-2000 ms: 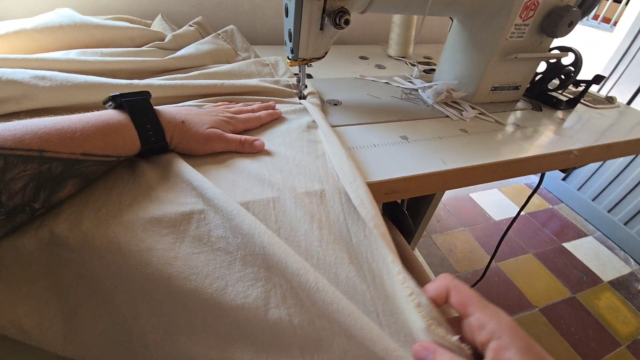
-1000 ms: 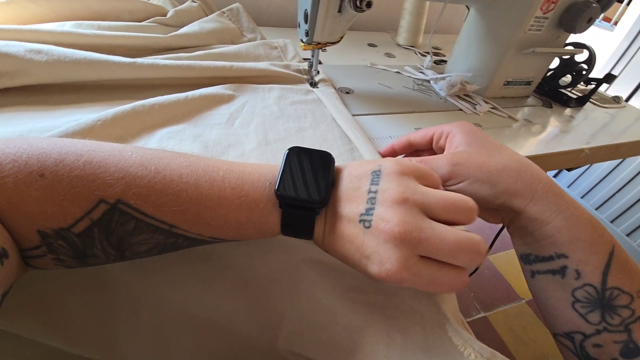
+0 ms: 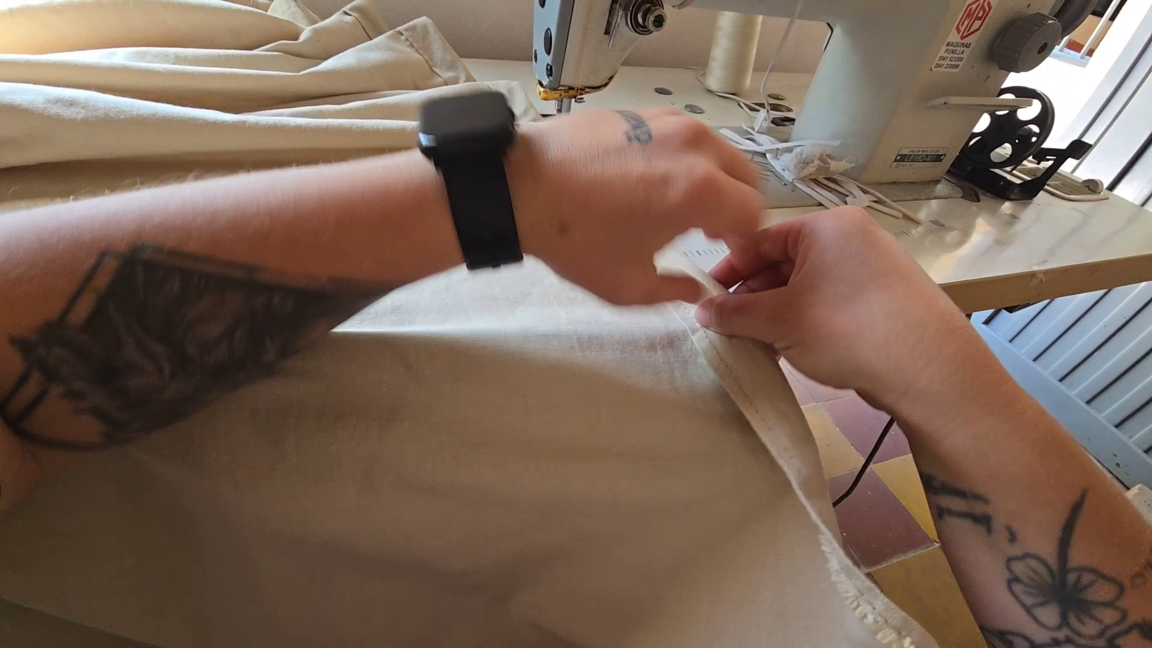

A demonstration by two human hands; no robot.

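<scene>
A large beige cloth [image 3: 504,468] lies over the table and hangs down its front, with a folded, stitched hem along its right edge. My right hand [image 3: 810,297] pinches that hem between thumb and fingers. Just left of it, my left hand [image 3: 639,198], with a black watch on the wrist, reaches over the cloth, blurred; its thumb and fingertips are close to the hem, and whether they grip it is unclear. Behind my left hand stands the sewing machine [image 3: 864,81]; its needle area is mostly hidden by that hand.
A cream thread cone [image 3: 733,54] stands behind the machine head. Cut fabric strips [image 3: 828,171] lie by the machine's base. A black bobbin winder [image 3: 1008,144] sits at the right of the tabletop [image 3: 1035,243]. A black cable [image 3: 866,463] hangs above the tiled floor.
My left hand has moved from flat on the cloth across to the hem. My right hand has moved from the hem's lower part up to near the table edge.
</scene>
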